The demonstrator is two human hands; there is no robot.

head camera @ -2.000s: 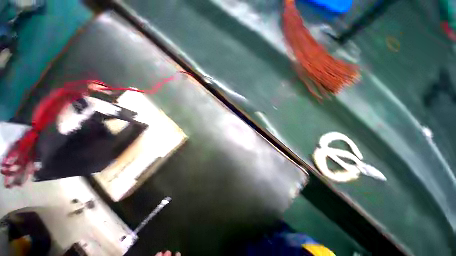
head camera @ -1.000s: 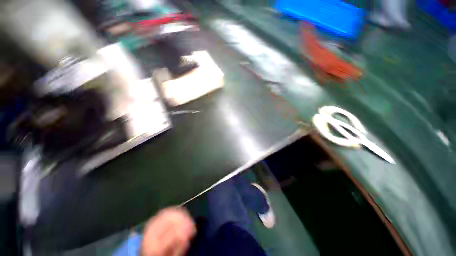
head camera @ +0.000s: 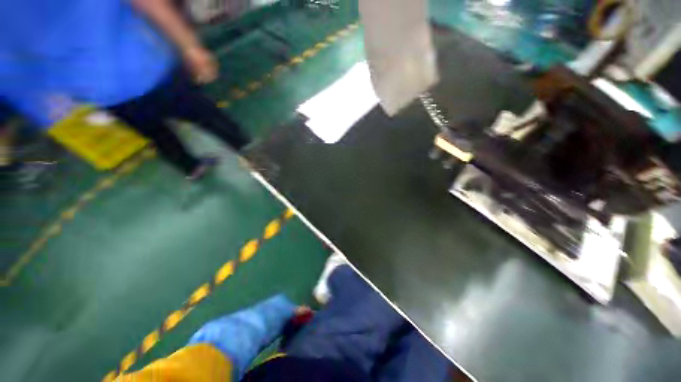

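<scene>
My left arm, a yellow sleeve with a light blue sleeve cover, reaches in from the bottom, left of the bench edge. At its end a small, dark reddish patch shows beside my dark trousers; hand and contents cannot be made out. My right hand is out of the picture. The dark bench top lies in front of me. On it at the right stands the dark crimping applicator on a pale plate. A toothed metal terminal strip runs to it from a pale upright panel.
A white paper sheet lies at the bench's far left. A person in a blue top stands on the green floor at upper left, near a yellow crate. Yellow-black tape crosses the floor. A pale block is at the right edge.
The view has swung left: scissors and orange-red wire bundle are out of the picture; the floor, the person and the paper have come in. The bare hand seen earlier no longer shows clearly.
</scene>
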